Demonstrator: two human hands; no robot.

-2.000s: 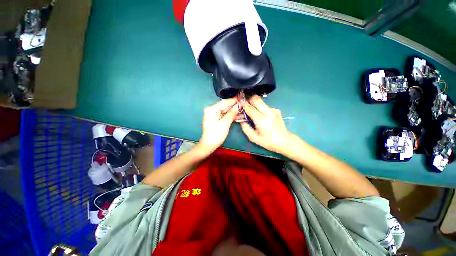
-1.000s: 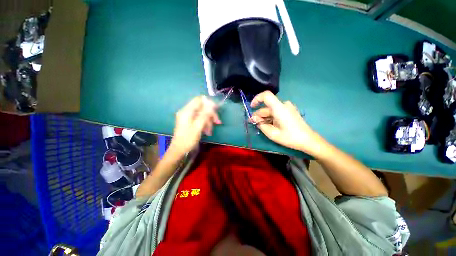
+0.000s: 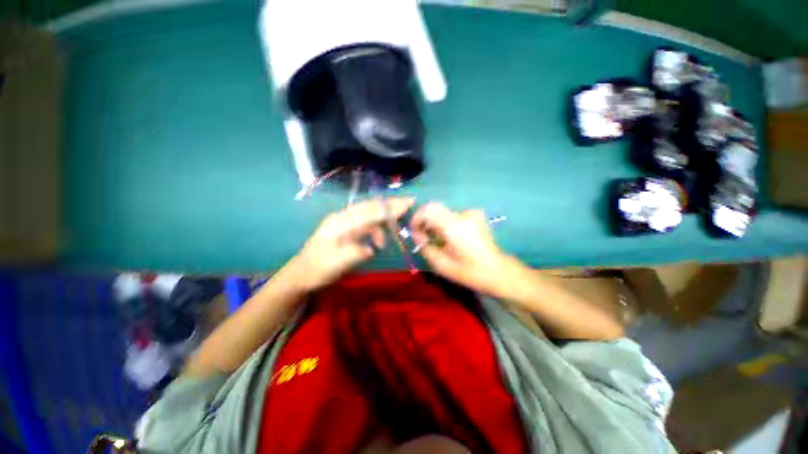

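The white camera body (image 3: 341, 25) lies at the top centre of the green bench, with its black housing (image 3: 368, 111) facing me. White antenna bars lie along both its sides. Thin wires (image 3: 332, 182) in red, white and purple come out of the housing's open end. My left hand (image 3: 354, 235) is at the wires just below the housing, fingers bent and blurred. My right hand (image 3: 452, 241) is close beside it, its fingers closed on wires. A slim pale tool tip (image 3: 496, 220) sticks out behind the right hand.
Several black front modules (image 3: 651, 206) with white and silver insides lie grouped at the right of the green bench (image 3: 177, 142). A blue crate (image 3: 66, 355) with white and black camera bodies (image 3: 146, 355) is below left. A cardboard box (image 3: 31, 142) stands at the left edge.
The view has turned right, so things appear further left. My left hand has come back from the left toward my right hand. Some wires now hang out to the left of the housing.
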